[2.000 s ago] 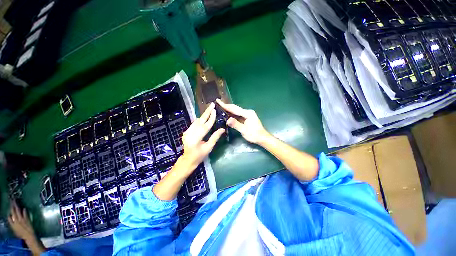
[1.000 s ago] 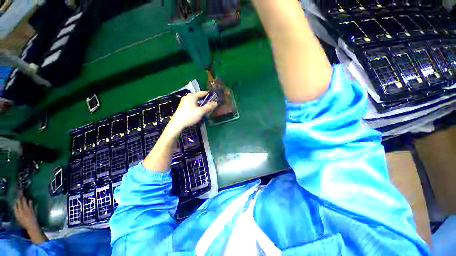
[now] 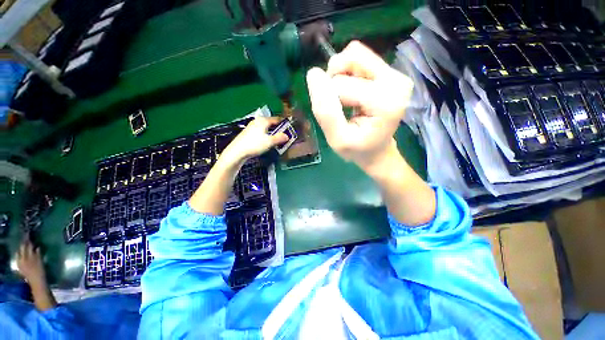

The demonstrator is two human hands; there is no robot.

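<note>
My left hand (image 3: 251, 141) holds a phone housing (image 3: 284, 135), dark with a pale rim, on the brown press fixture (image 3: 302, 141) under the ram. The green arbor press (image 3: 268, 60) stands beyond it at the centre. My right hand (image 3: 361, 99) is raised to the right of the press, fingers curled. A metal lever arm (image 3: 326, 45) runs from the press to this fist; its end is hidden in the fingers. The black blister tray (image 3: 159, 174) lies at left with rows of phone parts.
Stacked black trays with white sheets (image 3: 458, 126) stand at right, cardboard boxes (image 3: 531, 259) below them. A loose phone part (image 3: 136, 122) lies beyond the left tray, another (image 3: 75, 223) left of it. Another person's hand (image 3: 30, 264) is at far left.
Both hands were together at the fixture. My right hand went up and forward, then came back down into view, closed on the lever. My left hand stays at the fixture with the housing.
</note>
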